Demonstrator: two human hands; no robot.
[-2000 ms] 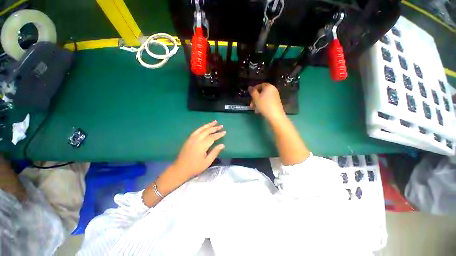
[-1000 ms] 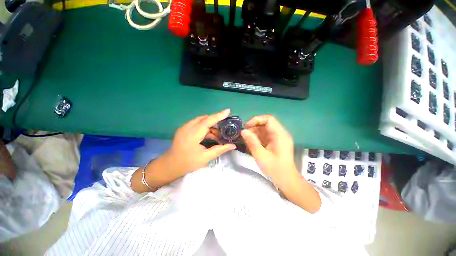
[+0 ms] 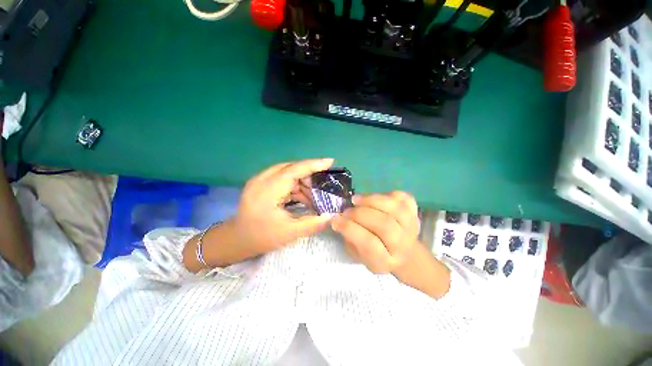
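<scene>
A small black squarish housing unit (image 3: 333, 187) is held above the bench's front edge, with a shiny, striped-looking reflection on its lower face. My left hand (image 3: 275, 204) grips its left side between thumb and fingers. My right hand (image 3: 382, 227) touches its lower right corner with thumb and fingertips; whether the fingers hold anything else is hidden. The black pressing jig (image 3: 357, 118) stands behind on the green mat, with a pale label strip on its front edge.
Red clamp handles (image 3: 560, 50) rise above the jig. Stacked white parts trays (image 3: 572, 161) stand at right; a lower parts tray (image 3: 493, 289) is beside my lap. A small silvery-dark part (image 3: 89, 134) lies at left, near a tissue scrap (image 3: 13, 116). A neighbour's sleeve (image 3: 43, 268) is at far left.
Two seconds ago my right hand was at the jig and my left was empty over the mat. Now both are at the unit, whose round centre showed one second ago; its visible face now looks striped.
</scene>
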